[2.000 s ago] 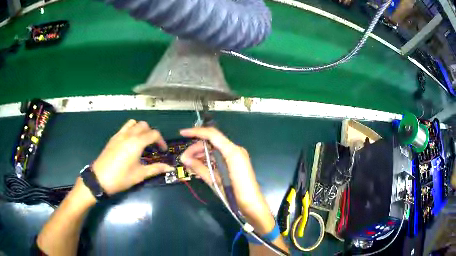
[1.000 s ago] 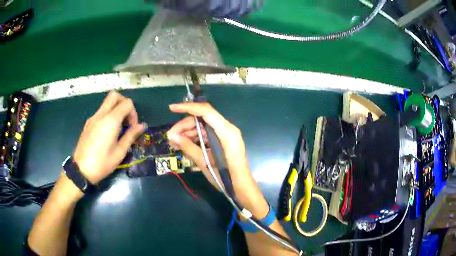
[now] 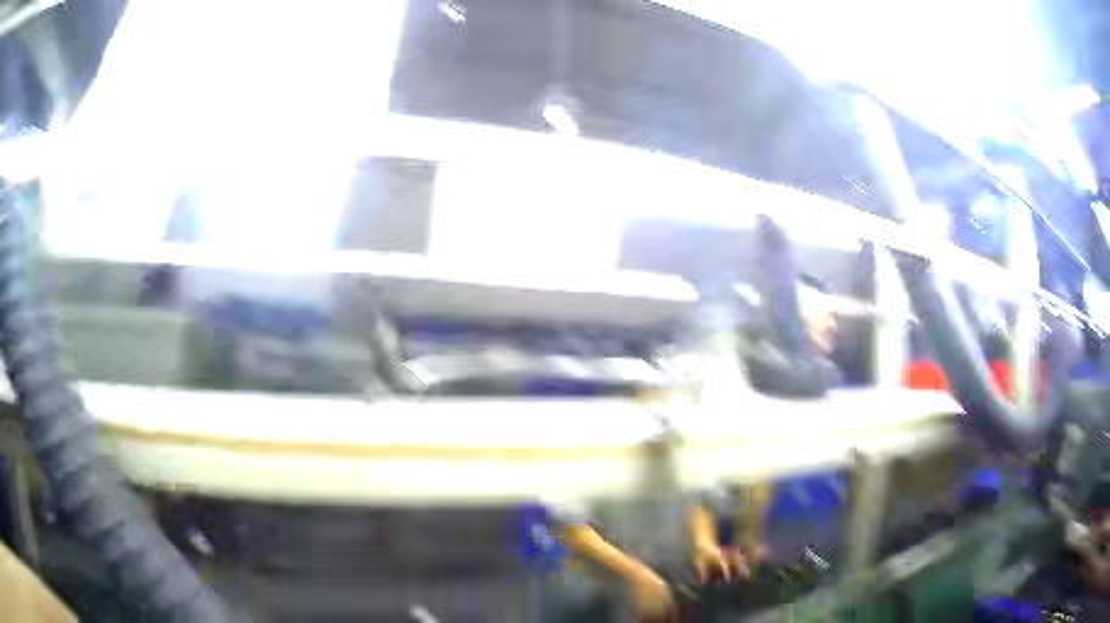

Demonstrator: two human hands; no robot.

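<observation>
The view is strongly blurred and looks up and across the line. A tan, skin-like patch (image 3: 27, 599) is cut off by the bottom left corner; it may be part of my left hand or arm, but I cannot tell. My right hand is not in view. The circuit board, soldering iron and bench mat are not in view. A grey ribbed duct (image 3: 85, 487) runs down the left side, nearest to me.
A long pale shelf (image 3: 365, 456) crosses the view. Below it, another person's forearm (image 3: 621, 566) and hand (image 3: 718, 554) reach over dark items. A curved grey hose (image 3: 974, 377) hangs at the right. Bright lights and white beams fill the top.
The camera has swung up from the bench. The board, both working hands, the pliers and the metal hood have left the view; the shelf, lights and another person's arms now show.
</observation>
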